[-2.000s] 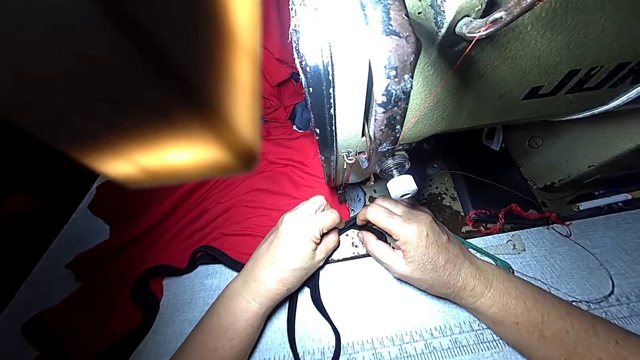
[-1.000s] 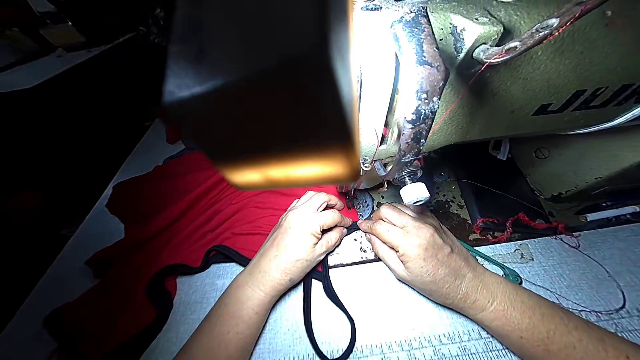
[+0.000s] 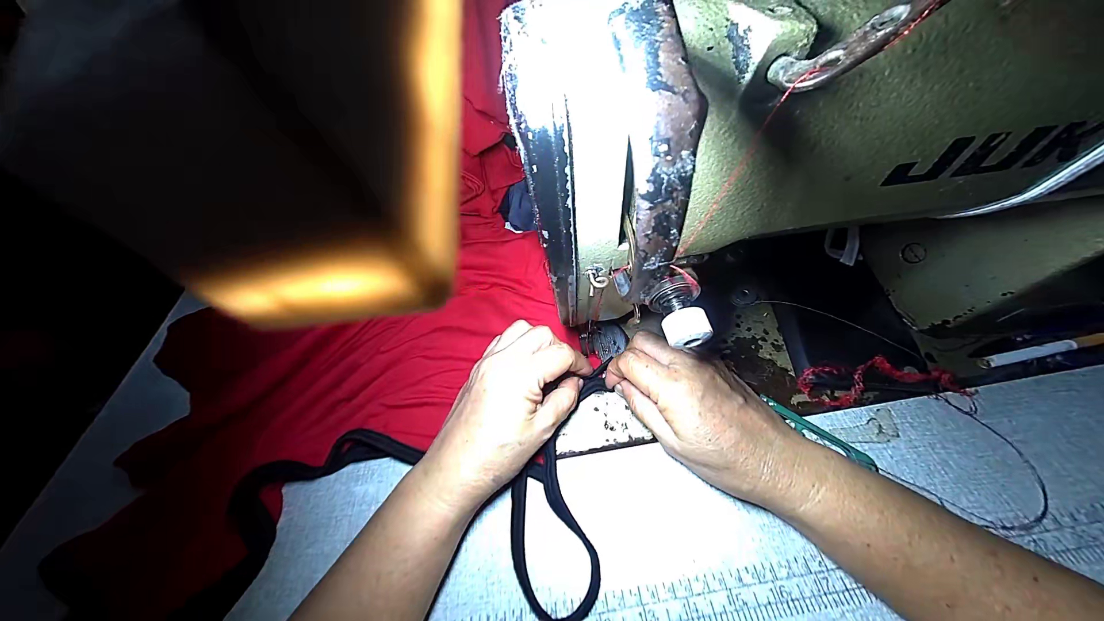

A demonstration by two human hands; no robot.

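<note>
A red knit garment [image 3: 414, 345] with black binding [image 3: 371, 444] along its edge spreads left of a green Juki sewing machine [image 3: 862, 129]. Just in front of the presser foot [image 3: 604, 340], my left hand [image 3: 517, 397] pinches the black binding between thumb and fingers. Close on its right, my right hand [image 3: 690, 405] pinches the same binding. From beneath my left hand a loop of black strap [image 3: 591, 548] hangs onto the table. Red thread [image 3: 742, 164] runs down the machine head to the tension knob [image 3: 686, 327]. My fingers partly hide the stitching spot.
A dark lamp-like housing [image 3: 328, 285] with a glowing edge blocks the upper left. Red thread scraps [image 3: 871, 379], a white pen-like stick [image 3: 1026, 354] and a green tool [image 3: 819, 435], partly under my right forearm, are at the right. Ruler markings [image 3: 759, 595] cross the table front.
The view has shifted between frames. Both hands stay at the presser foot, pinching the binding; the hanging strap loop has changed shape.
</note>
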